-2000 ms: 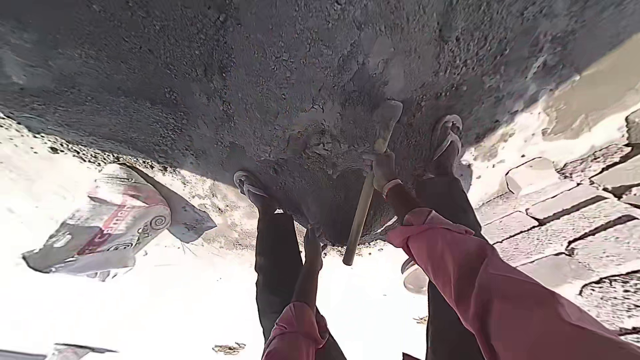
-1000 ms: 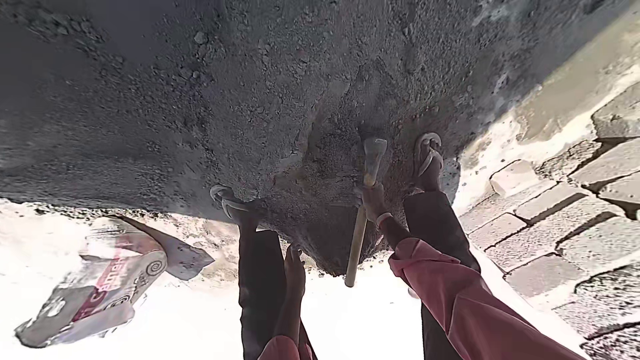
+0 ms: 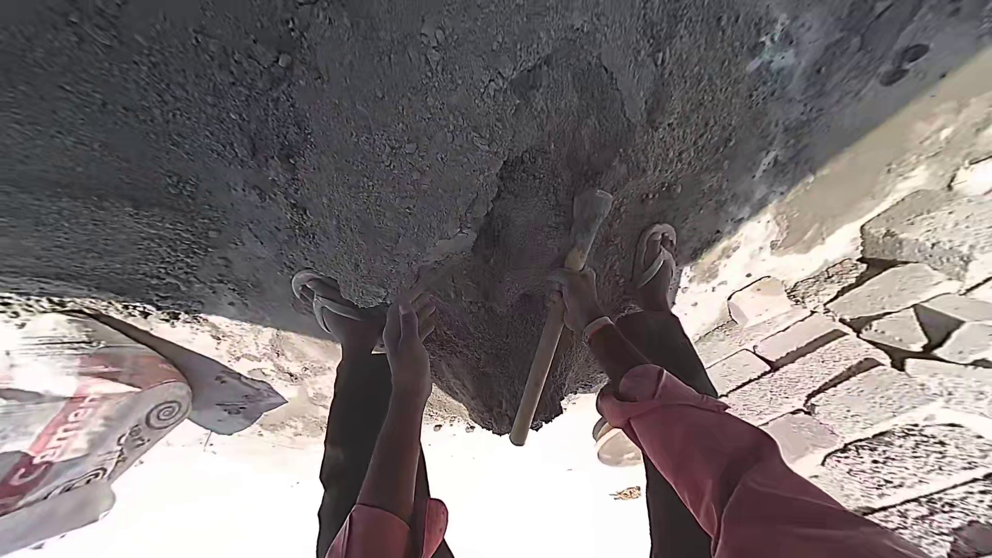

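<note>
My right hand grips the wooden handle of a hoe-like tool near its metal head. That head rests at the dark, freshly dug material between my feet. Empty, with fingers apart, my left hand is in front of my left shin, beside the near end of the dark heap. Sandals are on both feet, the left one and the right one, at either side of the dug patch. The exact shape of the tool's head cannot be told.
Grey gravelly mortar or sand spreads across the upper view. A printed cement bag lies at the lower left, with a grey pointed piece beside it. Rough stone blocks lie in rows on the right. A pale round object sits behind my right foot.
A dark hollow in the grey material between my feet has become longer and deeper-looking. My left hand has come up from low beside my leg. The right hand keeps its grip on the handle.
</note>
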